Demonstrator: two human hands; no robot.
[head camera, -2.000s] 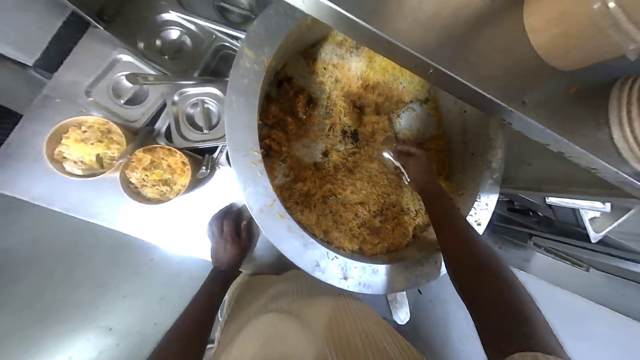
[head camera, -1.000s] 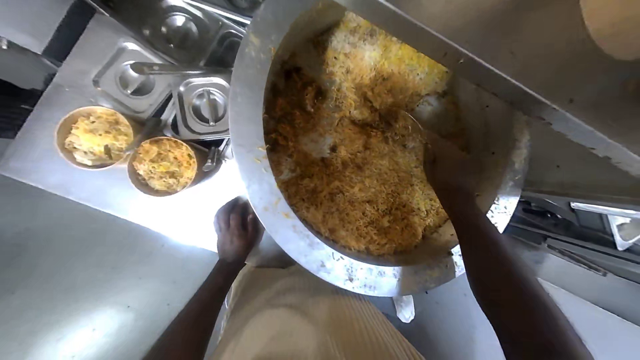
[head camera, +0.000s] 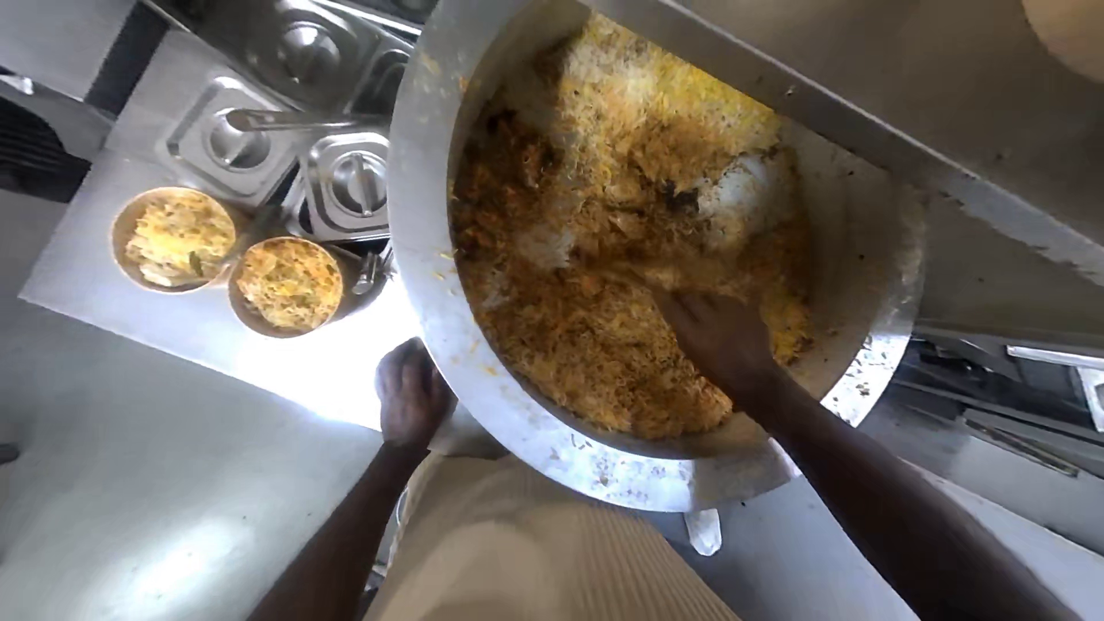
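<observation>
A large round metal pot (head camera: 431, 259) holds orange, yellow and white rice (head camera: 604, 336) with darker masala patches. My right hand (head camera: 716, 336) is inside the pot, low over the rice, its fingers pointing to the upper left. A blurred utensil seems to run from its fingers into the rice, but its shape is not clear. My left hand (head camera: 412, 392) rests with curled fingers at the counter edge, against the pot's outer left side; whether it grips anything is hidden. Left of the pot stand two round paper bowls of rice, one farther left (head camera: 121, 250) and one nearer (head camera: 246, 319).
Lidded steel containers (head camera: 349, 185) sit on the steel counter (head camera: 86, 259) behind the bowls, with a utensil handle (head camera: 285, 121) lying across them. A metal shelf edge (head camera: 828, 103) overhangs the pot's upper right. Metal utensils (head camera: 371, 272) lie between the nearer bowl and the pot.
My right hand has moved left and down within the pot from its place beside the right wall a second ago. The pale spoon part seen in its fingers at first no longer shows clearly. My left hand has stayed put.
</observation>
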